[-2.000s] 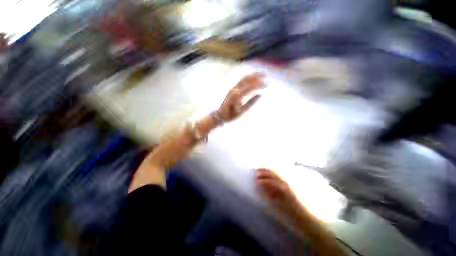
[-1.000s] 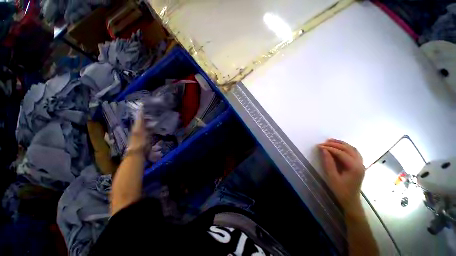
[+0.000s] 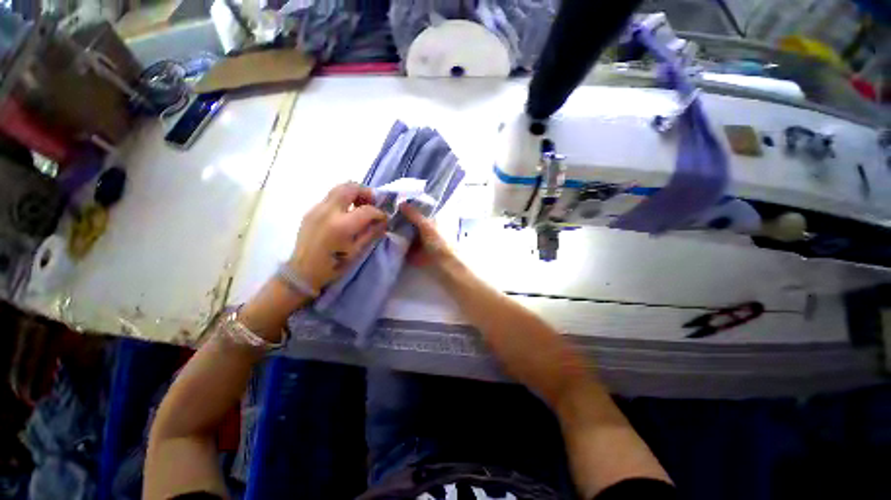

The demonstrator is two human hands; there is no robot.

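Note:
A bundle of grey-blue cut pieces (image 3: pixel 423 156) lies on the white table left of the sewing machine, fanned at its far end and reaching the table's front edge. A white strip (image 3: pixel 402 188) crosses its middle. My left hand (image 3: pixel 339 234) holds the bundle's middle from the left, fingers bent at the strip. My right hand (image 3: pixel 422 234) is at the right side of the middle, its fingers on the bundle and partly hidden. The white machine head with a blue stripe (image 3: pixel 606 161) stands to the right; its needle area (image 3: pixel 547 239) is apart from both hands.
Red-handled snips (image 3: pixel 724 319) lie right of the needle area. A dark phone (image 3: pixel 194 120) lies at the far left. A white disc (image 3: pixel 458 49) stands behind the bundle. Purple-blue strips (image 3: pixel 700 171) hang over the machine head. A blue crate (image 3: pixel 278 430) is below the table.
The view has swung from the crate to the table. My left hand has moved from the crate's pieces to the table, where both hands now hold a bundle.

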